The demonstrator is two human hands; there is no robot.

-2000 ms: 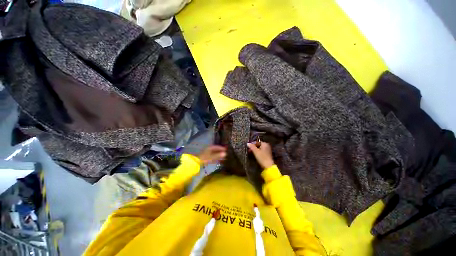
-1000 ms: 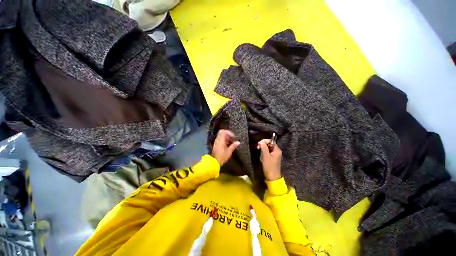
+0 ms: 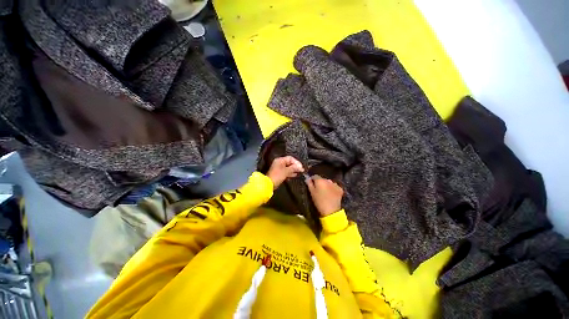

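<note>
A speckled grey-brown tweed jacket [image 3: 399,149] lies bunched on the yellow table, its near edge hanging towards me. My left hand [image 3: 286,170] pinches the strip-like edge of the jacket [image 3: 298,146] with its fingertips. My right hand [image 3: 324,192] is just right of it, fingers closed, with a tiny pale glint at its fingertips, perhaps thread snips [image 3: 307,177]. The two hands' fingertips nearly meet at the edge. The cloth under the hands is dark and its details cannot be made out.
The yellow table [image 3: 262,37] has a white curved edge [image 3: 493,75] at right. More dark garments [image 3: 518,249] are heaped at right. Another tweed jacket with brown lining [image 3: 93,112] lies at left over other clothes. A khaki cloth [image 3: 131,230] hangs below it.
My left hand has moved right onto the jacket edge. My right hand has turned inward and moved left to meet it; the metallic tip that stood up from it now points to the edge.
</note>
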